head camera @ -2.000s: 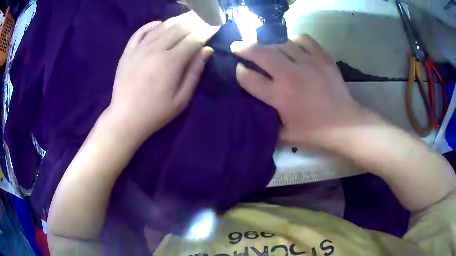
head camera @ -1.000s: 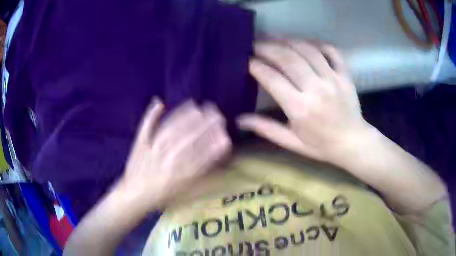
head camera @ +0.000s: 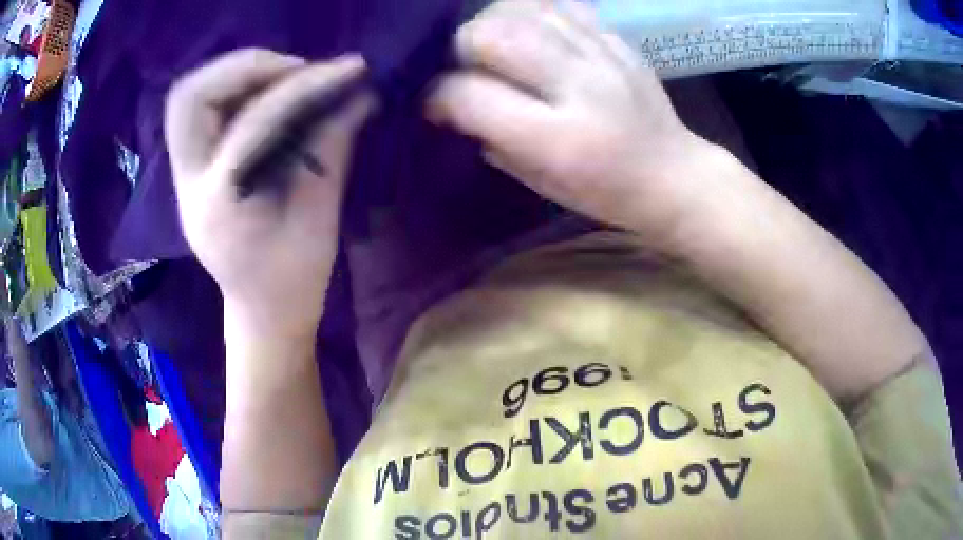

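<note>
A large deep purple cloth [head camera: 422,200] hangs over the near table edge and the wearer's lap. My left hand [head camera: 264,179] pinches the cloth between thumb and fingers, with a narrow dark strip [head camera: 280,153] lying across its palm side. My right hand [head camera: 570,116] has its fingertips on the cloth just to the right of my left hand's fingertips, its fingers curled. Both hands are raised near the top of the view and somewhat blurred. The needle area is out of the picture.
A pale table edge with a measuring scale [head camera: 760,47] runs along the upper right. A blue item [head camera: 940,13] is at the top right corner. An orange basket [head camera: 48,58] is at the upper left. Another person's arm [head camera: 32,390] shows at the far left.
The machine and scissors have left the view. Both hands have come off the table with the cloth; my left hand has turned, and the dark strip now shows in it.
</note>
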